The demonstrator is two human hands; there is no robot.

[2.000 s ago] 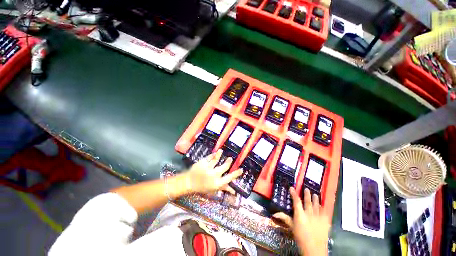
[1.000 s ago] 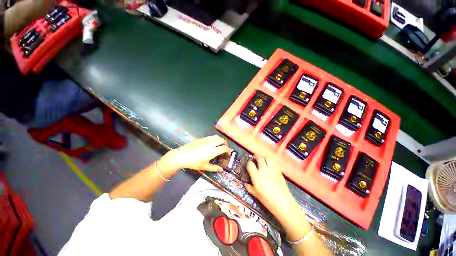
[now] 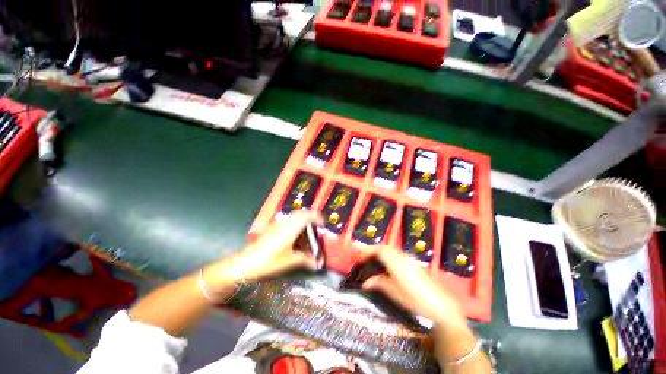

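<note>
A red-orange phone tray (image 3: pixel 482 212) lies on the green bench with closed black flip phones in two rows. The back row has several phones with white labels; the front-row phones (image 3: pixel 376 219) show gold marks. My left hand (image 3: pixel 281 245) holds a small dark block with a pale edge (image 3: pixel 315 245), tilted, at the tray's front left corner. My right hand (image 3: pixel 398 274) is closed around a dark block (image 3: pixel 363 272) at the tray's near edge. Both blocks are blurred and partly covered by fingers, so I cannot tell whether they are batteries or phones.
A smartphone (image 3: pixel 547 279) on white paper and a round fan (image 3: pixel 605 219) stand at right. Another red tray (image 3: pixel 380 45) is at the back, one more (image 3: pixel 22 139) at far left. A monitor (image 3: pixel 146 36) stands upper left. A metal post (image 3: pixel 599 150) slants at right.
The front-row phones, open two seconds ago, are closed. Since one second ago my hands have moved apart, each with a dark block. The view has shifted, so the tray appears further left.
</note>
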